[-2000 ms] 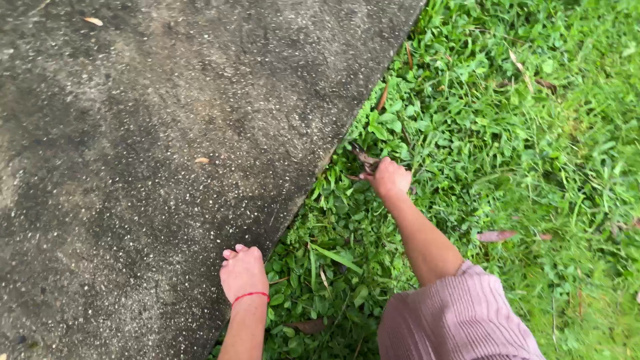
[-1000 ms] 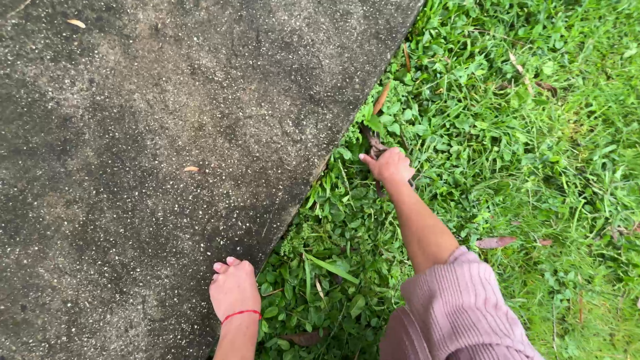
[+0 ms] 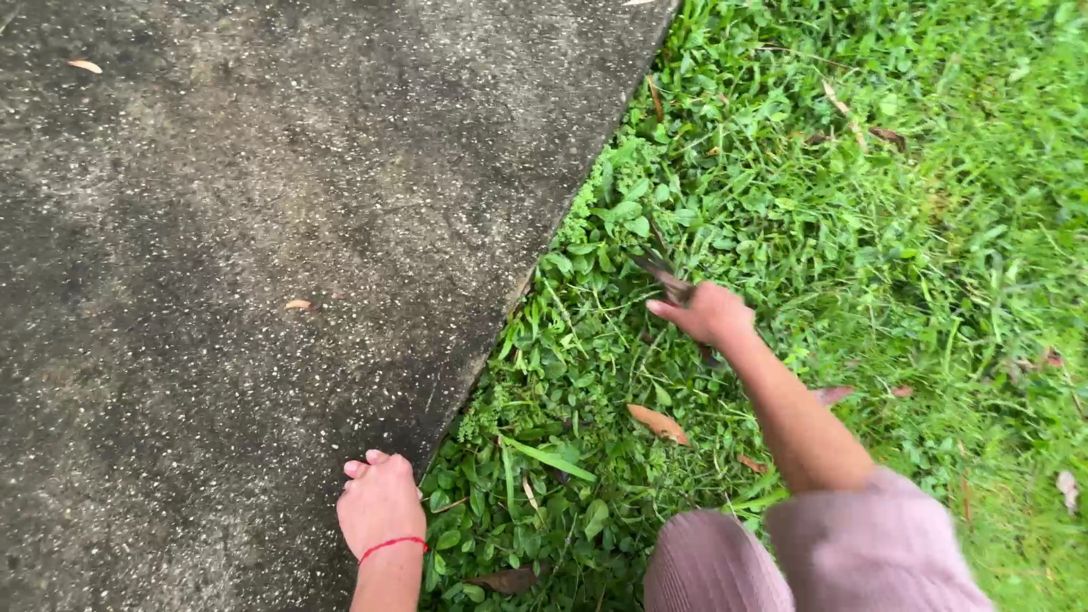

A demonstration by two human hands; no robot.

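My right hand [image 3: 710, 316] grips a dark hand tool [image 3: 667, 276], which looks like metal shears or pruners; its blurred blades point up and left over the low green weeds [image 3: 625, 208]. The tool is a short way right of the slab's edge. My left hand [image 3: 382, 501], with a red string bracelet at the wrist, rests at the edge of the concrete slab [image 3: 255, 212] with its fingers curled. Whether anything is under those fingers is hidden.
Grass [image 3: 977, 255] spreads to the right of the slab's slanting edge. A brown dry leaf [image 3: 659, 423] lies on the weeds below the tool, and small leaves [image 3: 299, 304] lie on the concrete. A knee in ribbed mauve cloth [image 3: 714, 565] shows at the bottom.
My right hand and the tool have moved away from the slab's edge, out over the weeds. The left hand stays near the edge.
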